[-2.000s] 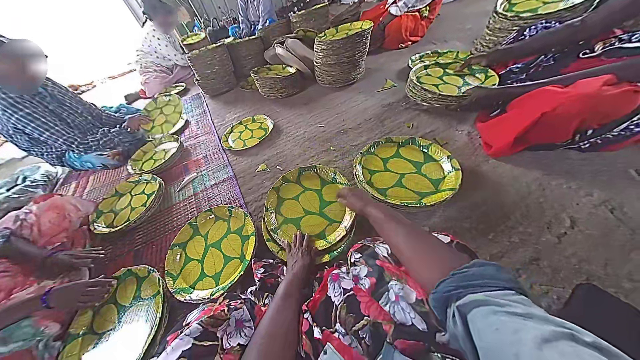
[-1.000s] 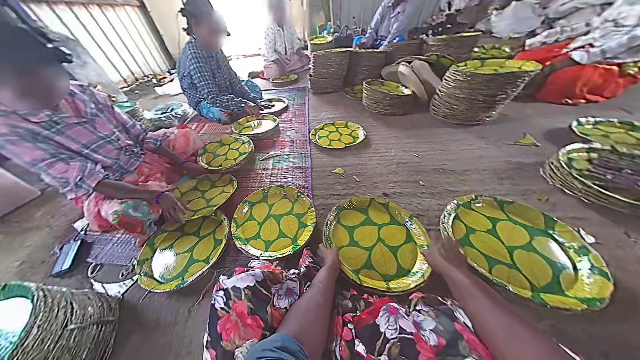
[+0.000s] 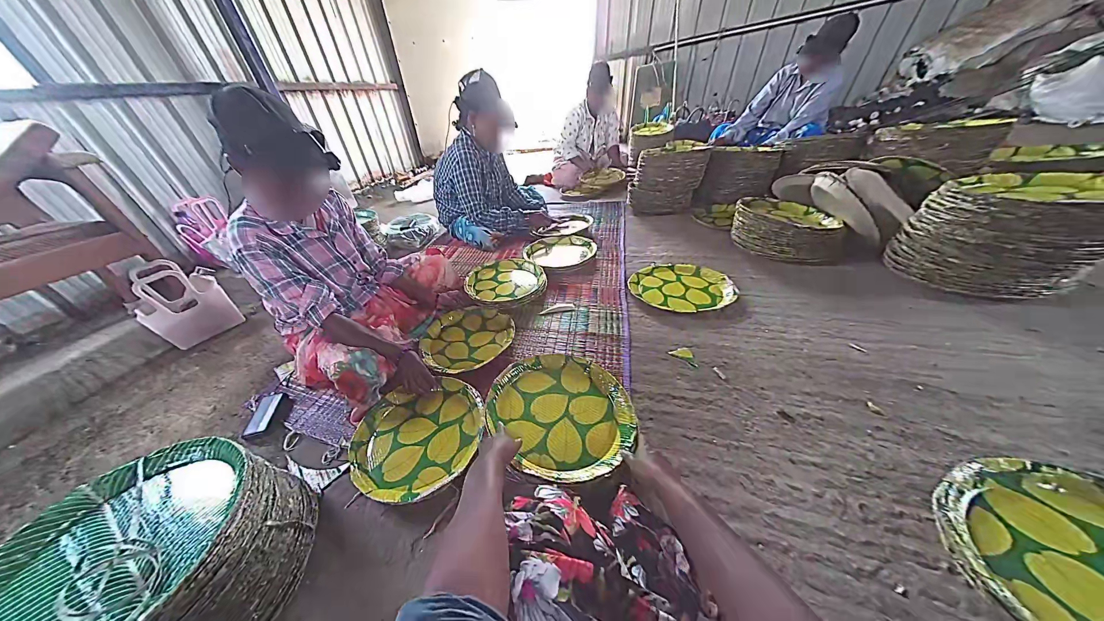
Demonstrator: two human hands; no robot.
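Observation:
Both my hands grip a round plate with a green and yellow leaf pattern [image 3: 562,417] in front of my floral-clothed lap. My left hand [image 3: 498,450] is at its lower left rim, and my right hand [image 3: 645,467] is at its lower right rim, partly hidden by the plate's edge. Another leaf-patterned plate [image 3: 417,442] lies against its left side, with the nearest co-worker's hand at its far edge. A third plate [image 3: 467,338] lies behind that one. At the lower right, cut off by the frame, is a further leaf-patterned plate [image 3: 1035,539].
A tied stack of plates [image 3: 267,526] stands at the lower left. Several people sit along a woven mat [image 3: 595,332] with more plates. One plate [image 3: 683,288] lies on the floor beyond, and tall stacks [image 3: 1000,237] stand at the back right. A phone [image 3: 266,415] lies at left.
The view has swung left. My hands, earlier on a plate in front of my lap, are now on the rim of a plate beside the co-worker's; the plates to the right have mostly left the view.

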